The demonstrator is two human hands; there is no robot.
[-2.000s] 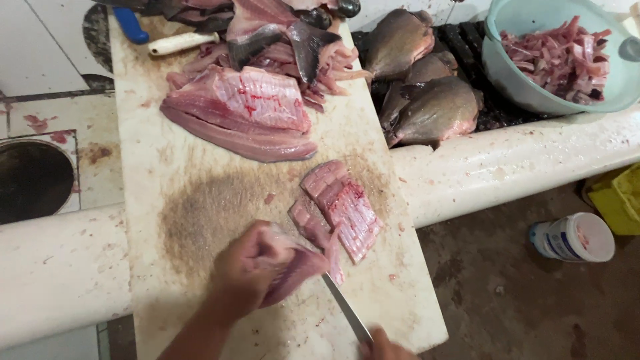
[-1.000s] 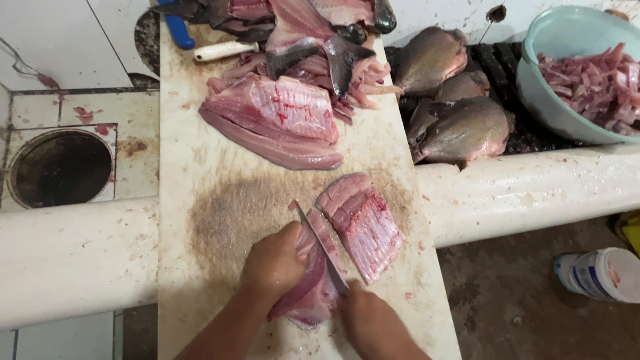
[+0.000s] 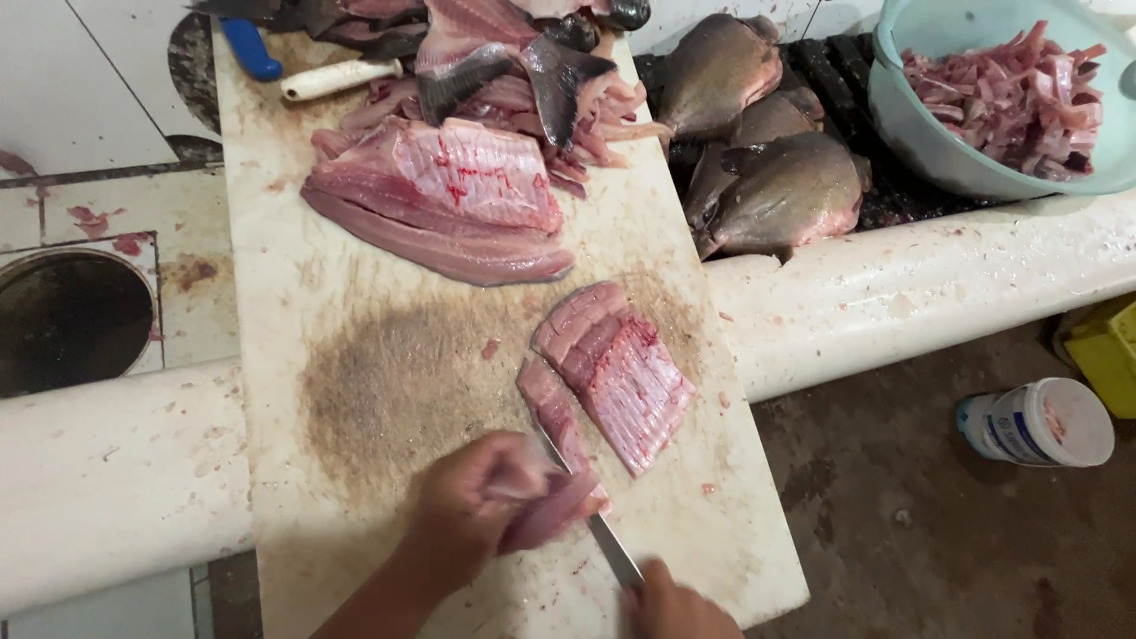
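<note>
My left hand [image 3: 479, 497], somewhat blurred, grips a piece of raw fish fillet [image 3: 541, 519] low on the white cutting board [image 3: 337, 568]. My right hand [image 3: 679, 608] is closed around a knife whose handle it hides. The knife blade [image 3: 614, 548] slants up and left, and part of it is hidden by the held piece. Beside the blade lies a narrow fish strip [image 3: 550, 404], and right of that a cut fillet section with rib marks [image 3: 621, 373]. A larger fillet [image 3: 444, 204] rests farther up the board.
Fish trimmings and a tail [image 3: 559, 80] pile at the far end, near a white-handled knife [image 3: 342, 80] and a blue handle [image 3: 250, 49]. Whole fish [image 3: 785, 195] and a bowl of fish strips [image 3: 896, 115] stand right. A bucket [image 3: 1034, 422] is on the floor; a round opening [image 3: 71, 319] is left.
Since a second ago, the knife and my right hand have moved lower on the board. My left hand now holds a fillet piece raised at the blade, where the fillet lay flat before.
</note>
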